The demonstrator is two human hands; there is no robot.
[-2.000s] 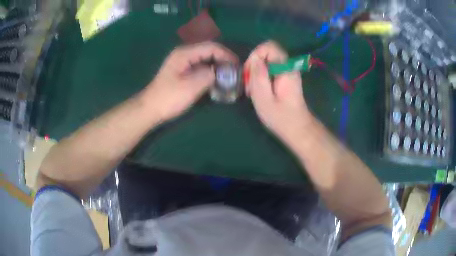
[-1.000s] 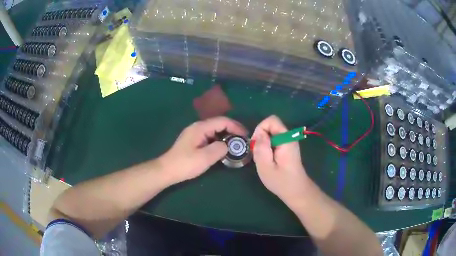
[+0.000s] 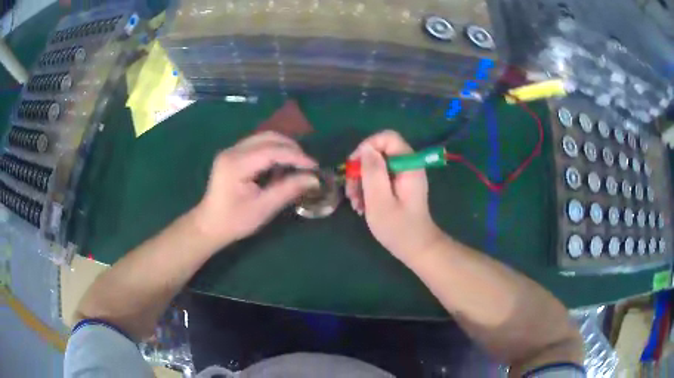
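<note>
My right hand (image 3: pixel 395 193) grips the green test probe (image 3: pixel 417 160), its red front end pointing left towards the metal base. The round metal base (image 3: pixel 319 204) lies on the green mat in front of me, partly covered by my left hand. My left hand (image 3: pixel 255 184) is at the base's left side, fingers curled around a dark round part, likely a speaker driver (image 3: pixel 275 176), mostly hidden by the fingers and blurred. The probe tip is just right of the base; whether it touches anything cannot be told.
Driver trays stand at left (image 3: pixel 46 111) and right (image 3: pixel 610 188). A stack of clear trays (image 3: pixel 325 66) lies at the far side with two drivers on top. A reddish-brown square (image 3: pixel 288 118), yellow paper (image 3: pixel 153 92) and looping red wire (image 3: pixel 542 140) are around the hands.
The driver's ringed face, seen over the base a second ago, no longer shows. My left hand has shifted off the base's middle to the left, and the probe tip stands apart from the driver.
</note>
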